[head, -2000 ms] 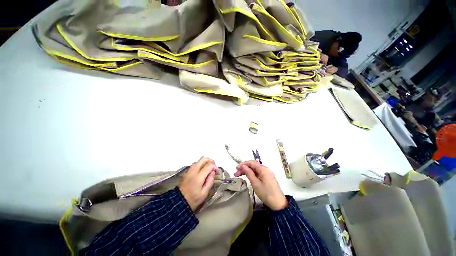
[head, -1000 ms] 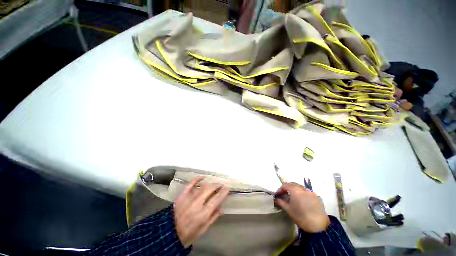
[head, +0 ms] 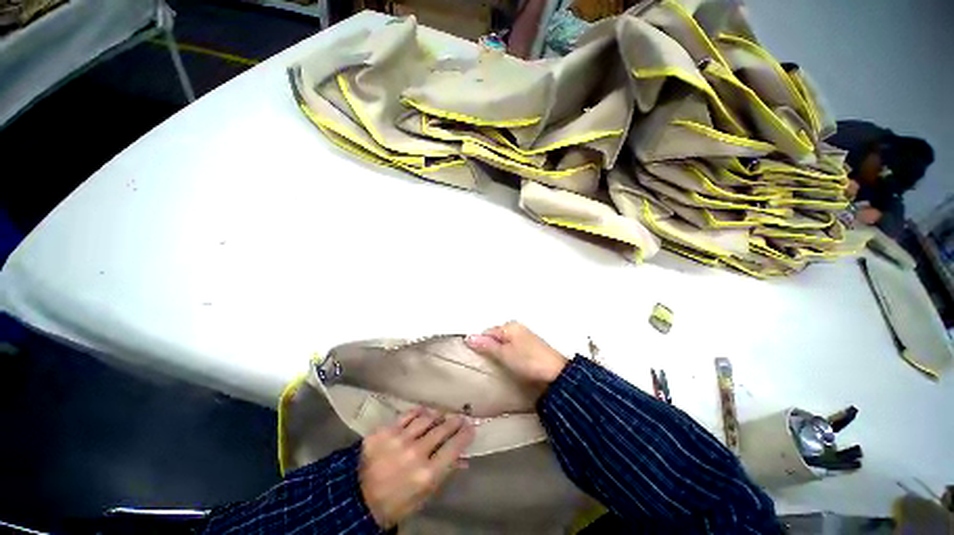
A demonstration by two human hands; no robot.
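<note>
A beige bag body (head: 476,496) lies at the table's near edge with its mouth open, showing the smooth taupe lining (head: 418,378). A D-ring (head: 331,369) shows at the mouth's left corner beside yellow piping. My left hand (head: 411,465) rests on the near side of the mouth, fingers bent over a pale strip near the zipper line; whether it grips is unclear. My right hand (head: 519,353) holds the far rim of the mouth between thumb and fingers. My right forearm covers the bag's right end.
A heap of unfinished bags (head: 586,136) lies at the back. On the right are a small yellowish block (head: 661,318), dark-pronged snips (head: 660,385), a flat tan strip (head: 727,402) and a tool cup (head: 779,449). A folded beige piece (head: 908,313) lies far right. Another person (head: 884,172) sits beyond.
My right hand has moved from the bag's right end up and left to the far rim. The mouth has opened wider, showing more lining. Earlier the view also swung left.
</note>
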